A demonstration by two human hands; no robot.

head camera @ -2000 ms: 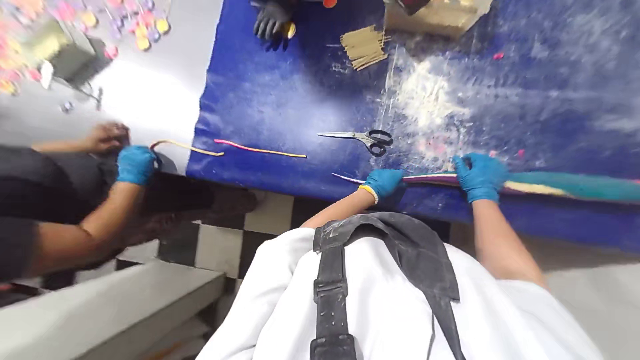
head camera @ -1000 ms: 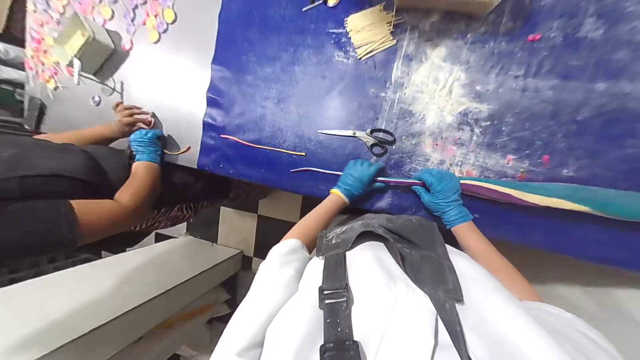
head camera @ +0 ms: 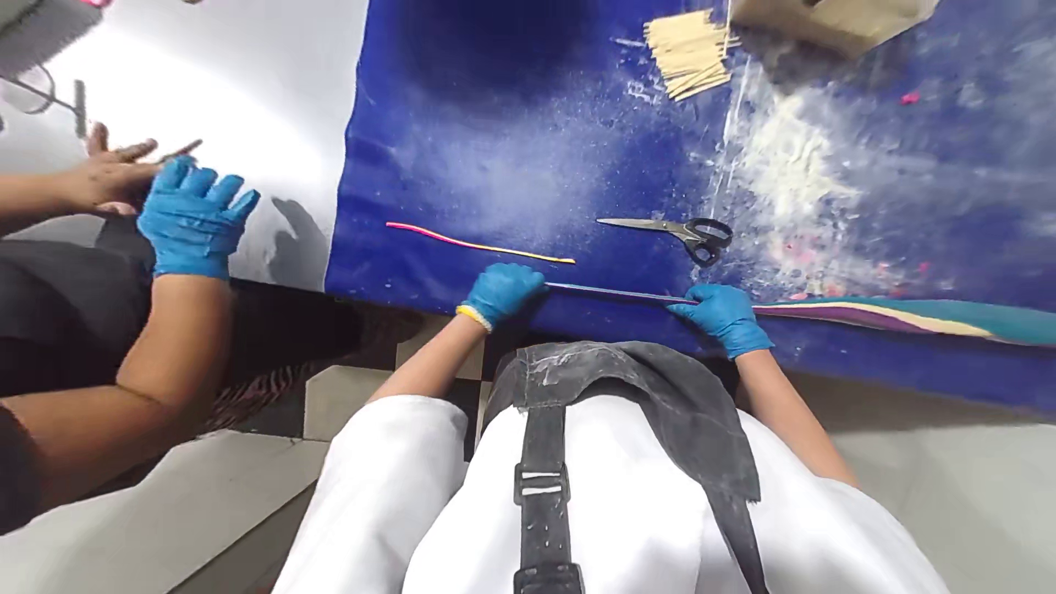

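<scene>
A long striped candy-like rope [head camera: 874, 313] in teal, cream and purple runs along the front edge of the blue table, thick at the right and drawn thin toward the left. My right hand [head camera: 724, 318], in a blue glove, grips it where it narrows. The thin stretch [head camera: 615, 291] reaches left to my left hand [head camera: 505, 293], also blue-gloved and closed on its end part. Beyond my hands lie scissors [head camera: 672, 231] with black handles. A short pink and yellow strand [head camera: 478, 246] rests to their left, apart from my left hand.
A pile of pale sticks [head camera: 689, 54] lies at the back beside a cardboard-like box [head camera: 837, 21]. White powder [head camera: 796, 165] covers part of the blue cover [head camera: 445, 165]. At the left, a co-worker's bare hand and blue-gloved hand [head camera: 194, 219] are over a white surface [head camera: 272, 99].
My hands have moved farther apart, with a longer thin stretch between them. The pink and yellow strand stays on the table. The co-worker's gloved hand has opened its fingers.
</scene>
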